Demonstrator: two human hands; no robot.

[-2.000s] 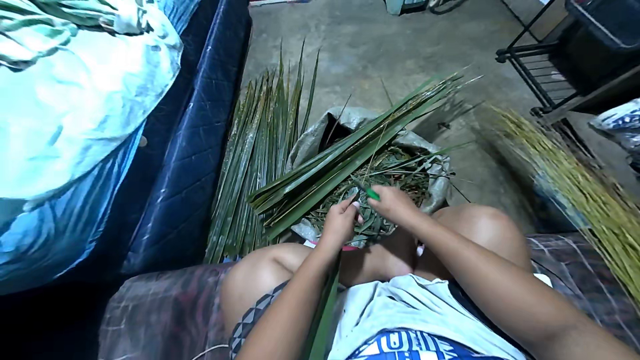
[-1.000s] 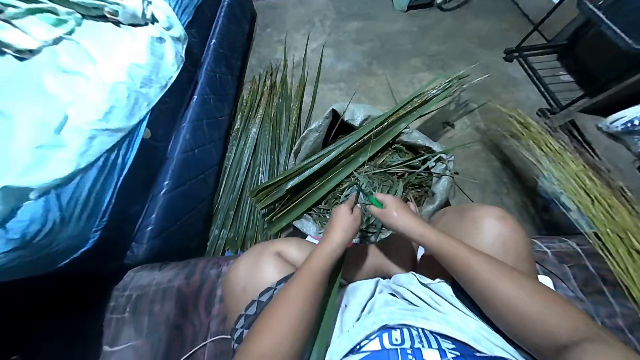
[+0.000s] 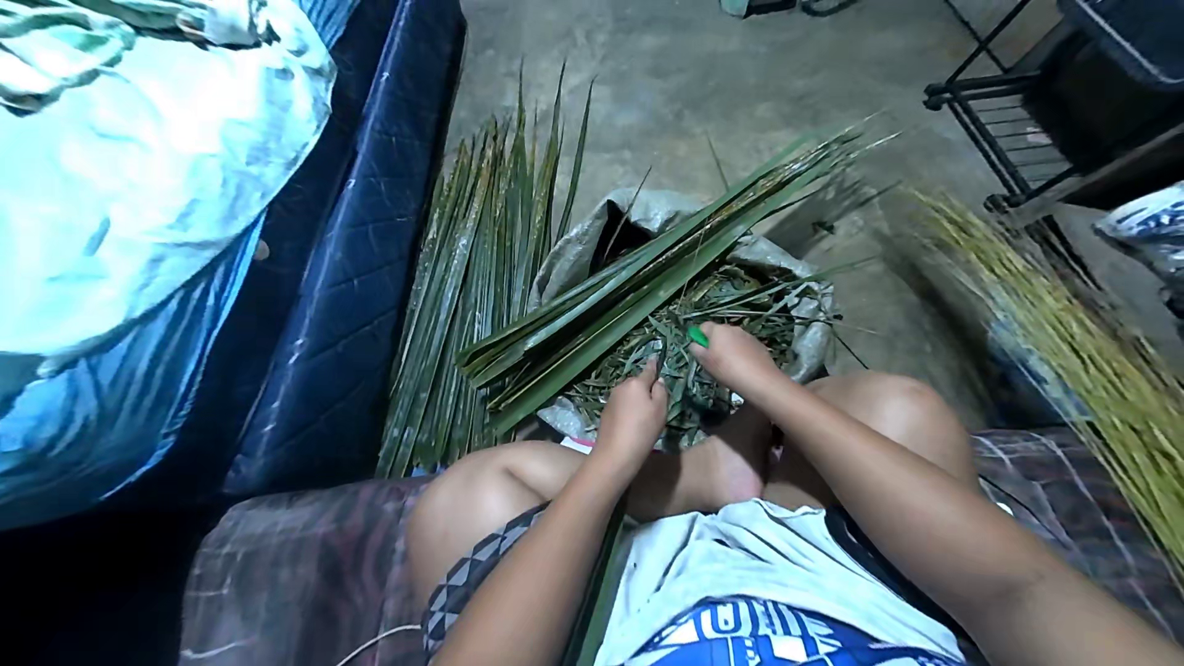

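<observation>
Above my lap, my left hand (image 3: 635, 412) is closed around a long green palm leaflet (image 3: 606, 578), whose length trails down along my forearm. My right hand (image 3: 733, 356) grips a small tool with a green handle (image 3: 698, 336), probably a knife; its blade is too small to make out. Both hands are over an open woven sack (image 3: 814, 319) filled with leaf scraps (image 3: 689, 388). Across the sack's mouth lies a bundle of green palm leaflets (image 3: 638, 282), just beyond my hands.
More palm leaflets (image 3: 462, 277) lie left of the sack, beside a blue mattress (image 3: 319, 305). Thin yellowish leaf ribs (image 3: 1073, 342) stand in a bunch on the right. A black metal rack (image 3: 1004, 139) is at the upper right, on a concrete floor (image 3: 666, 83).
My hands have moved a little apart. The leaflet bundle on the sack stays where it was.
</observation>
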